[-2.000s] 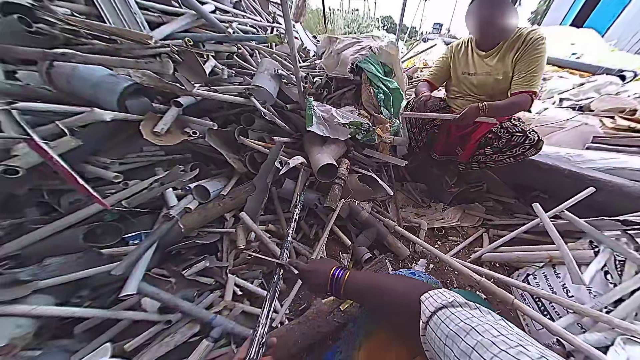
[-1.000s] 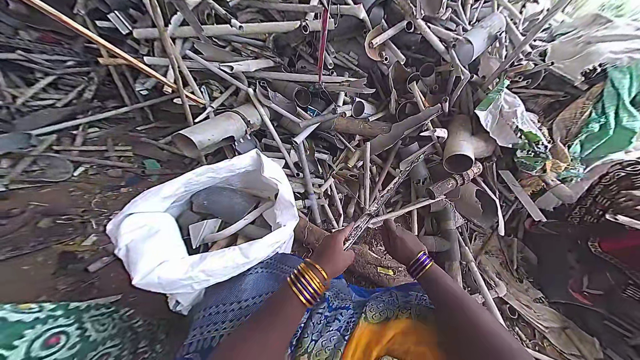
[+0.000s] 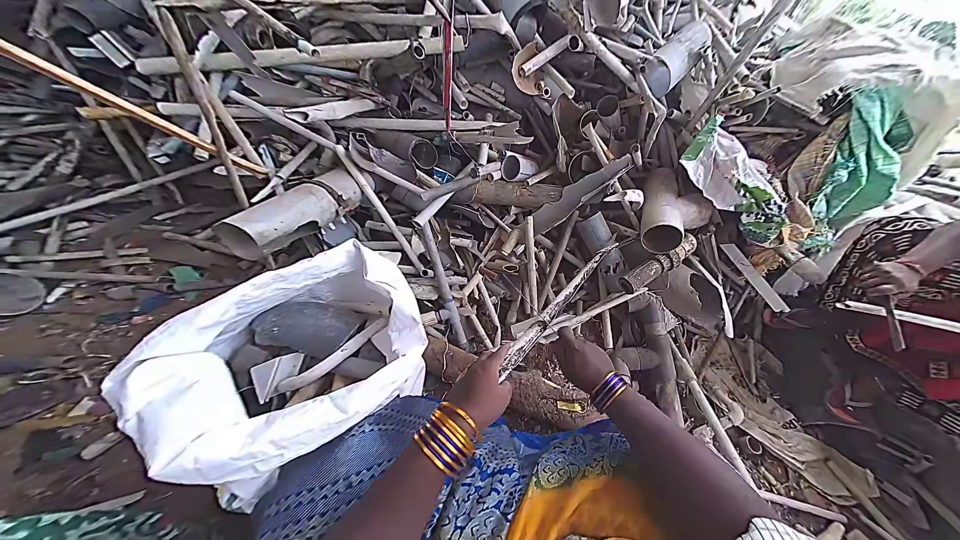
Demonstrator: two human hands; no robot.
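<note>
My left hand (image 3: pixel 480 386), with gold bangles at the wrist, is closed around the lower end of a long, narrow strip (image 3: pixel 551 315) with a worn, dark-and-white surface. The strip slants up and to the right over the scrap heap. My right hand (image 3: pixel 583 361), with purple and gold bangles, is beside it, just right of the strip. A thin pale stick or blade (image 3: pixel 607 305) runs from near my right fingers up to the right; whether the hand grips it is unclear. A white woven sack (image 3: pixel 187 405), its mouth open, stands left of my hands with grey and white plastic pieces inside.
Broken plastic pipes (image 3: pixel 285 214) and sticks lie heaped ahead. A wide grey pipe (image 3: pixel 661 217) lies beyond my hands. A brown log (image 3: pixel 540 397) lies just in front of my lap. At the right, another person's hand (image 3: pixel 892 277) is near a white strip (image 3: pixel 900 316). Green cloth (image 3: pixel 862 161) lies behind.
The view has swung left and down since two seconds ago, bringing the white sack into sight. Both hands have stayed near the strip over the last second.
</note>
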